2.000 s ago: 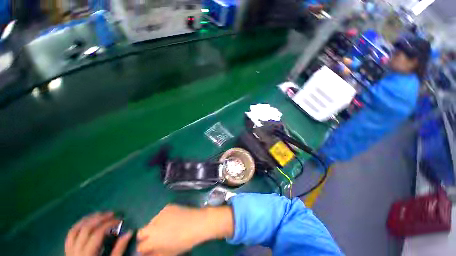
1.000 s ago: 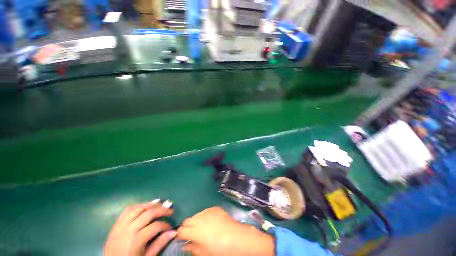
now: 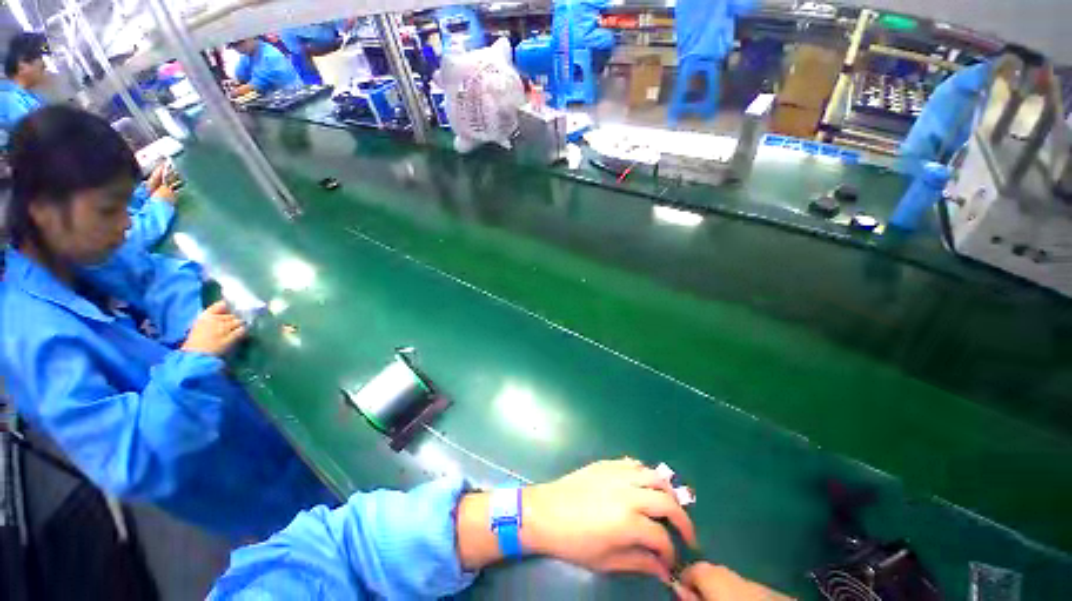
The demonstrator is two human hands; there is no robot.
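My left hand [image 3: 605, 517], with a blue wrist strap, is low in the middle, its fingers bent down. My right hand [image 3: 729, 581] is mostly cut off by the bottom edge; its fingertips meet the left fingertips. A tiny dark thing seems to be between them, too small to name. Small white cells [image 3: 676, 481] lie just beyond my left knuckles. The solder spool [image 3: 394, 396], silvery with green rims in a dark holder, stands to the left. Solder wire [image 3: 470, 452] runs from it towards my left hand and passes out of sight behind it.
The fume extractor fan [image 3: 876, 575] is cut off at the bottom right, with a dark clamp [image 3: 849, 502] behind it and a clear bag [image 3: 995, 582] beside it. A person in a blue smock [image 3: 106, 376] sits at the left of the green bench [image 3: 564, 411]. Machines stand across it.
The view has swung left, bringing in the spool and the seated person; the soldering station has left the picture. My hands remain together, now nearer the bottom middle, with the right more cut off.
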